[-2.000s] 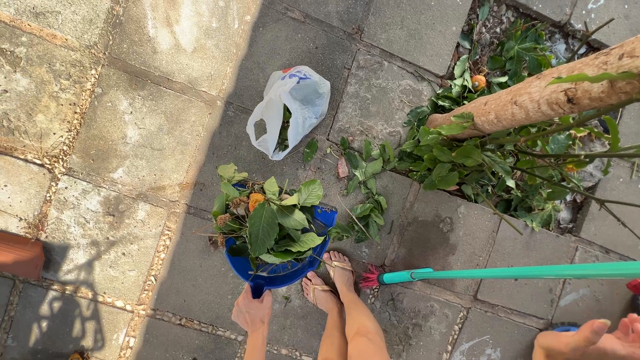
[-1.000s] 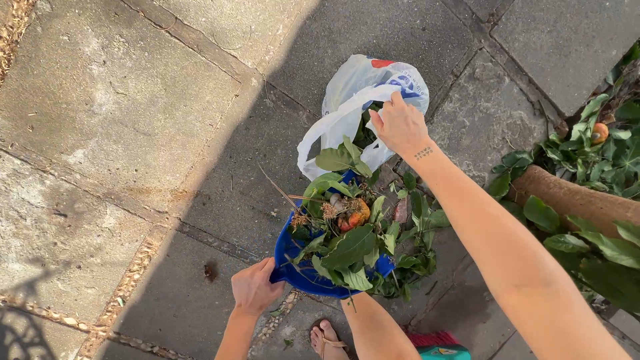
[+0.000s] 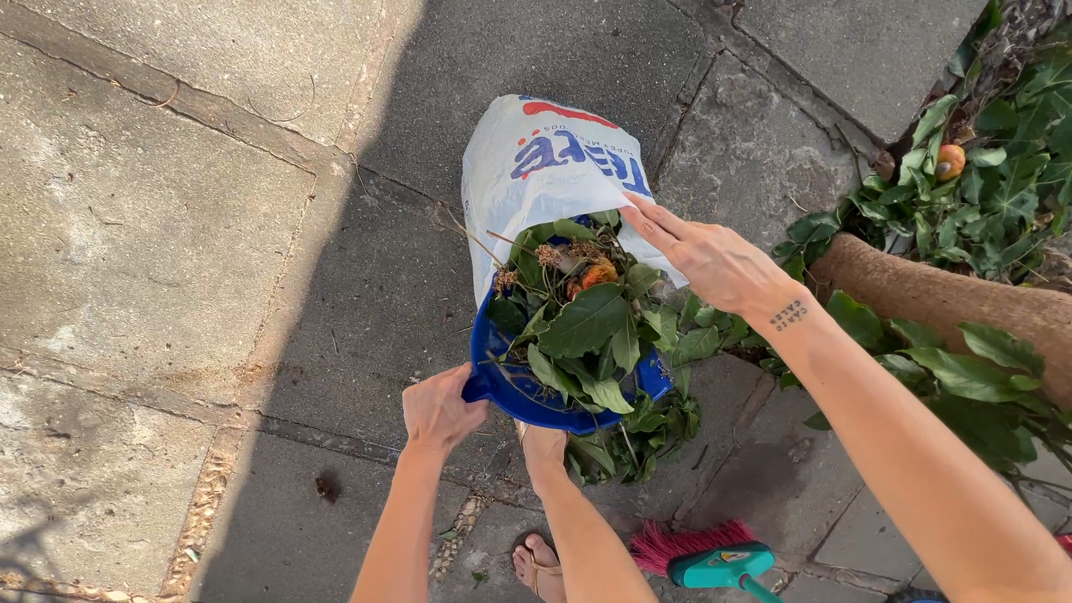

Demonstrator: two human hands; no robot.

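My left hand (image 3: pixel 440 412) grips the rim of a blue plastic dustpan or basin (image 3: pixel 536 410), which holds green leaves (image 3: pixel 586 322), dry twigs and an orange fruit (image 3: pixel 596 275). Its far part sits inside the mouth of a white plastic bag (image 3: pixel 544 176) with printed writing. Fingers of my right hand (image 3: pixel 699 255) pinch the bag's edge on the right side, over the leaves. The bag's inside is hidden.
A broom head (image 3: pixel 703 557) with red bristles lies near my sandaled foot (image 3: pixel 538 569). At right, a trunk (image 3: pixel 946 310) rises among leaves and a fallen fruit (image 3: pixel 950 162). Loose leaves (image 3: pixel 636 440) lie on the stone paving (image 3: pixel 352 368).
The blue container has gone from beside the bag to inside its mouth. My right hand, empty two seconds ago, took hold of the bag. The view has moved closer.
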